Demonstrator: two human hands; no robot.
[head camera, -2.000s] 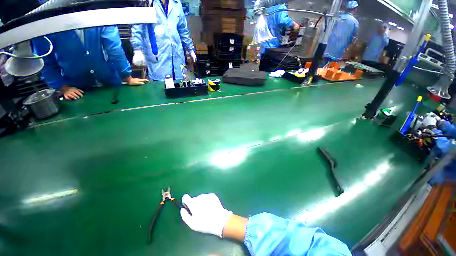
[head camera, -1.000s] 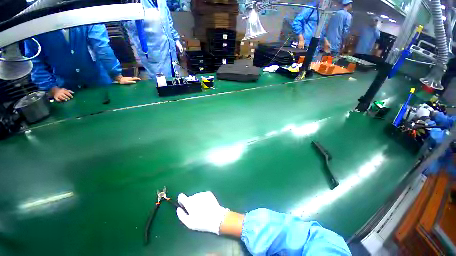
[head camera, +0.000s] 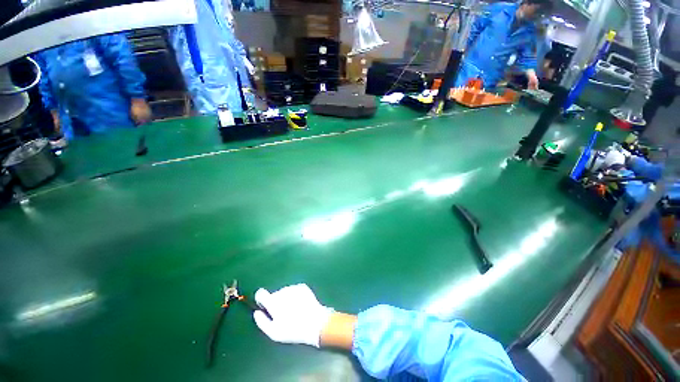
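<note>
The pliers (head camera: 230, 292) lie on the green bench mat (head camera: 149, 246) at the lower left, their two dark handles spread in a V and their short metal jaws pointing away from me. Orange shows near the pivot. My right hand (head camera: 293, 315), in a white glove, has its fingers closed on the right handle; the left handle is free. The fingertips are partly hidden by the hand. My left hand is not in view. A black, slim, bent brush-like tool (head camera: 473, 237) lies alone to the right of my hand.
A black parts tray (head camera: 252, 127) and a yellow-black item (head camera: 297, 119) stand across the bench. A metal pot (head camera: 33, 163) is at far left. A dark upright post (head camera: 538, 134) and a holder with blue-handled tools (head camera: 594, 195) are at right. Workers in blue smocks stand behind.
The camera view has shifted a little, so the bench things sit further left. My right hand still holds the handle. The worker at far left has lifted their hands off the bench.
</note>
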